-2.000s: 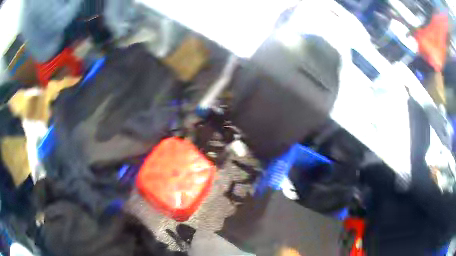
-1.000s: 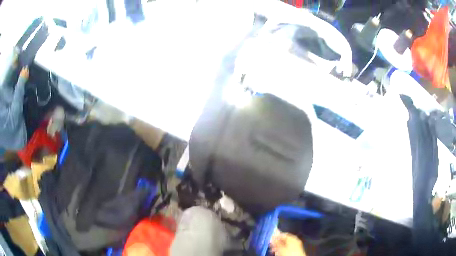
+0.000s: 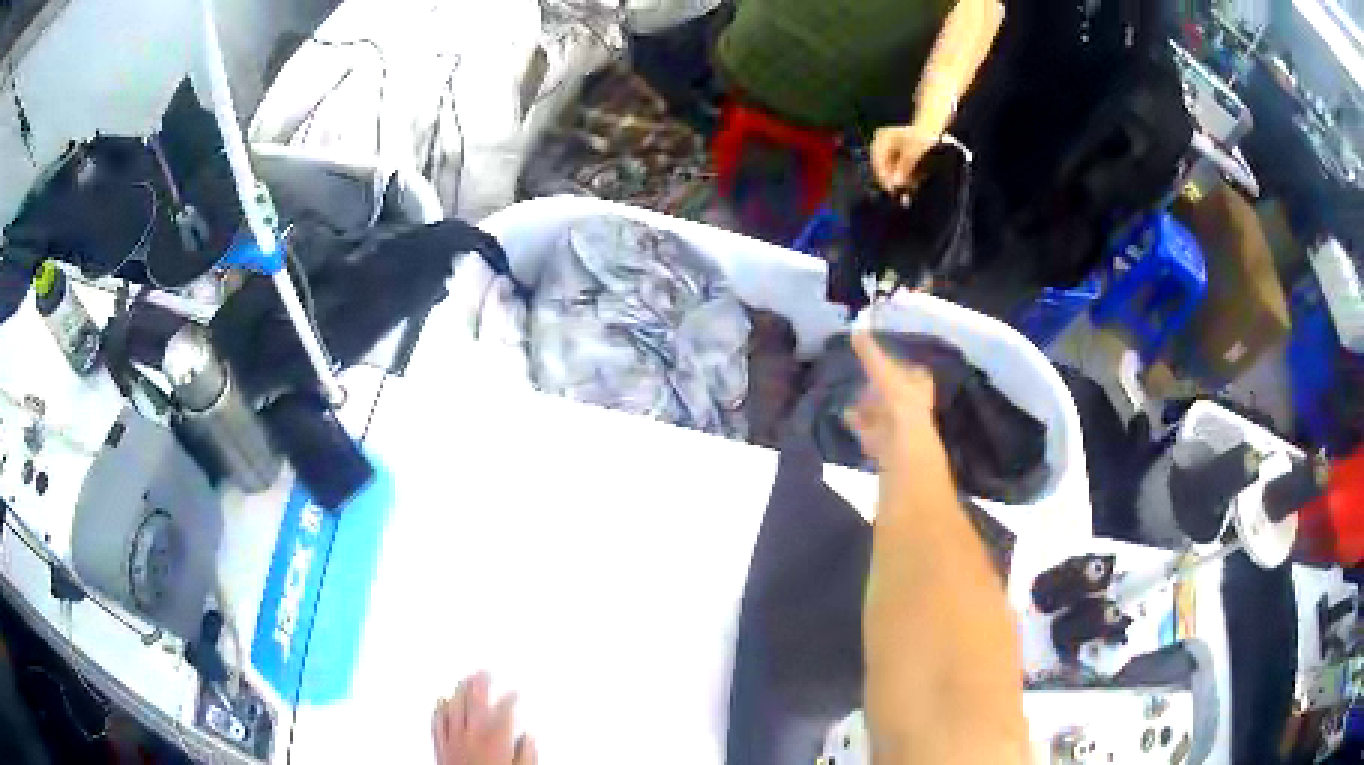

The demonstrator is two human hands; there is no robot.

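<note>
My right hand reaches out over the white trough, its fingers blurred and close to a small pale object below another person's hand; I cannot tell whether it holds anything. My left hand is at the bottom edge, partly cut off, with fingers apart and nothing visible in it. A dark cloth panel lies over the white table, left of my right forearm. Dark cloth and shiny grey cloth lie in the trough.
Across the trough, a person's hand is beside black cloth. A metal flask and black phone-like object stand left, by the blue JACK strip. Thread cones are at right.
The view has swung up from the floor, the red stool and the dark panel on the table to the trough behind. My right arm now reaches forward, and my left hand shows at the bottom.
</note>
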